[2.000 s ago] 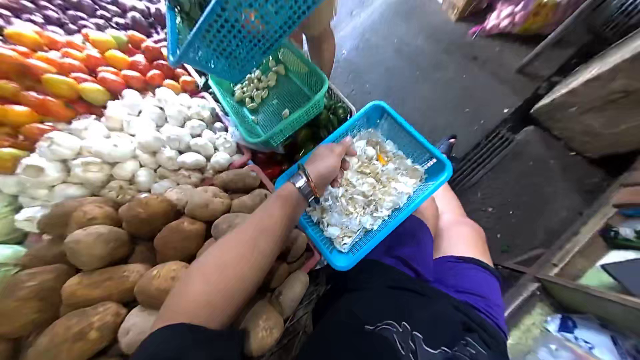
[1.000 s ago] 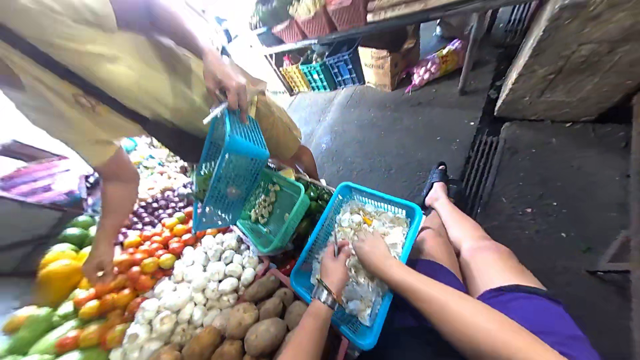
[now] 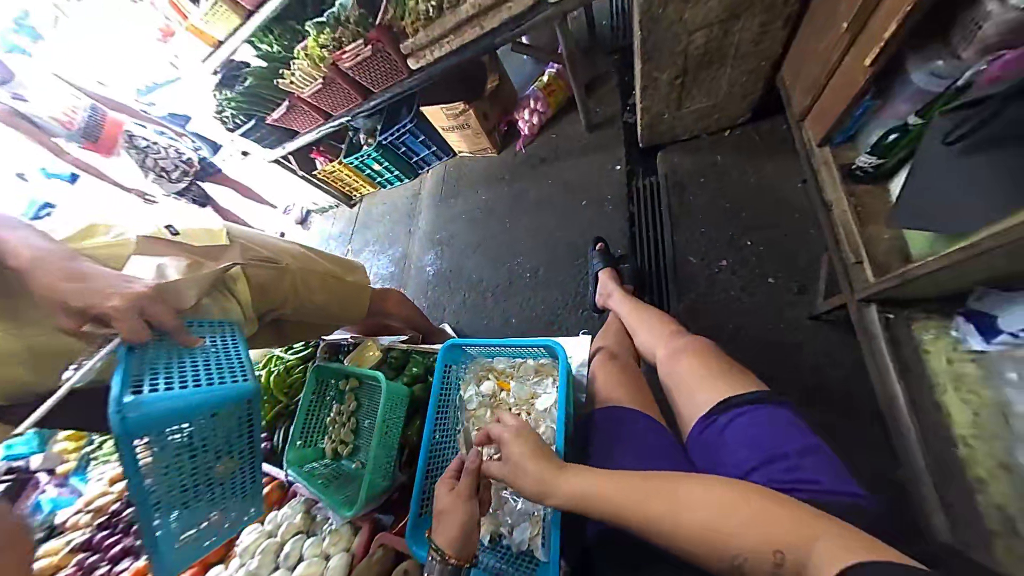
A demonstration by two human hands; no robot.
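Observation:
Over a blue plastic basket (image 3: 565, 400) of garlic skins and clear plastic (image 3: 512, 520), my two hands meet at the fingertips. My left hand (image 3: 458, 500), with a bracelet and a watch at its wrist, pinches a small thin object (image 3: 467, 438), too small to identify. The fingers of my right hand (image 3: 520, 460) are bent against the left fingertips; what they hold is hidden. Left of the blue basket, a green plastic basket (image 3: 384, 456) contains peeled garlic cloves (image 3: 342, 420). Garlic bulbs (image 3: 292, 548) lie below it.
At left, a person's hand (image 3: 136, 308) holds another blue basket (image 3: 192, 448) over the vegetables. Green peppers (image 3: 284, 384) lie beside the green basket. A floor drain (image 3: 652, 240) runs past my sandalled foot (image 3: 604, 268). A wooden shelf (image 3: 848, 208) stands right; crates (image 3: 384, 164) and a cardboard box (image 3: 468, 120) are beyond.
Two seconds ago my left hand was in the garlic skins with my right hand out of view; now both hands meet above them. The view has shifted to show more floor and stalls.

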